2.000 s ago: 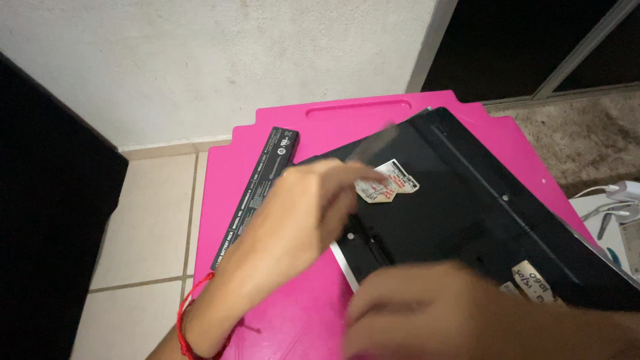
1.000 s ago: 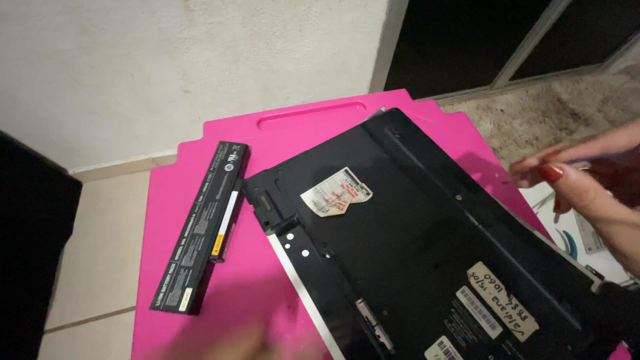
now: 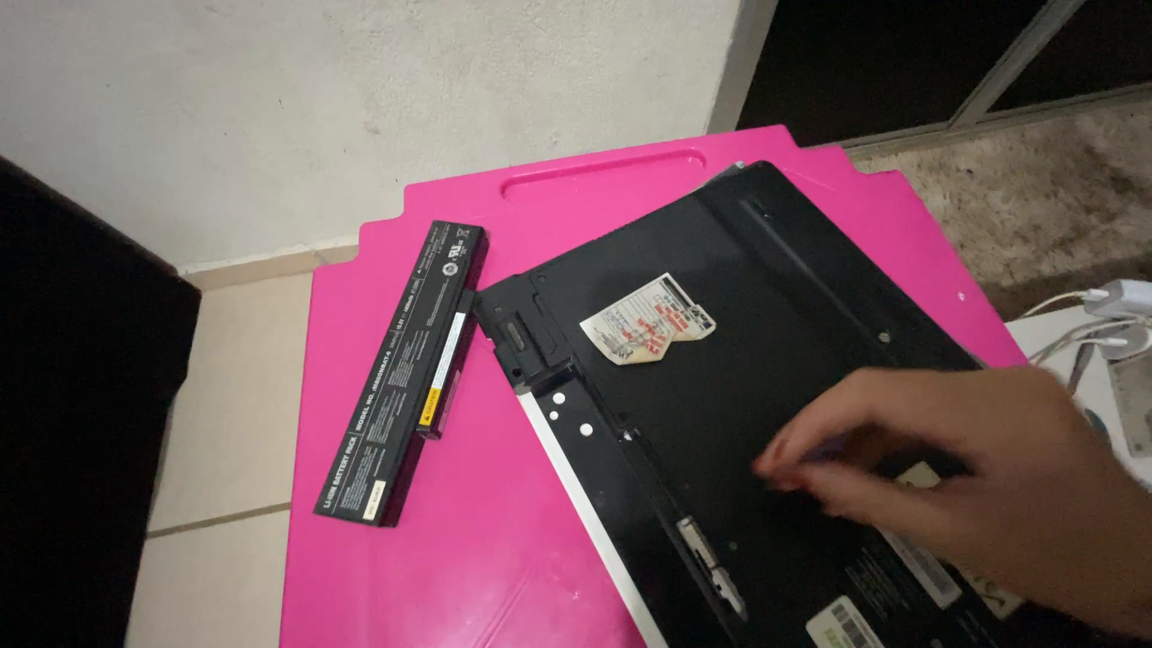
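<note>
A black laptop (image 3: 720, 243) lies upside down, at a slant, its battery bay bare along the edge toward the lower left. A torn white label (image 3: 643, 319) with red marks is stuck on its underside. Over the laptop's right part is my right hand (image 3: 945, 459), thumb and fingertips pinched together and blurred; whether something small is between them does not show. The black laptop battery pack (image 3: 405, 373) rests left of the laptop, close to its corner. My left hand is out of the frame.
Both things lie on a pink plastic table (image 3: 360, 306) with a recessed slot at its back edge. A pale wall stands behind. At the right are white cables with a plug (image 3: 1116, 301) on a white surface, and a shaggy rug (image 3: 1035, 198). A dark object (image 3: 81, 378) stands at the left.
My right hand has moved left from beyond the laptop's right edge to above its underside. My left hand, blurred at the bottom one second ago, has left the view.
</note>
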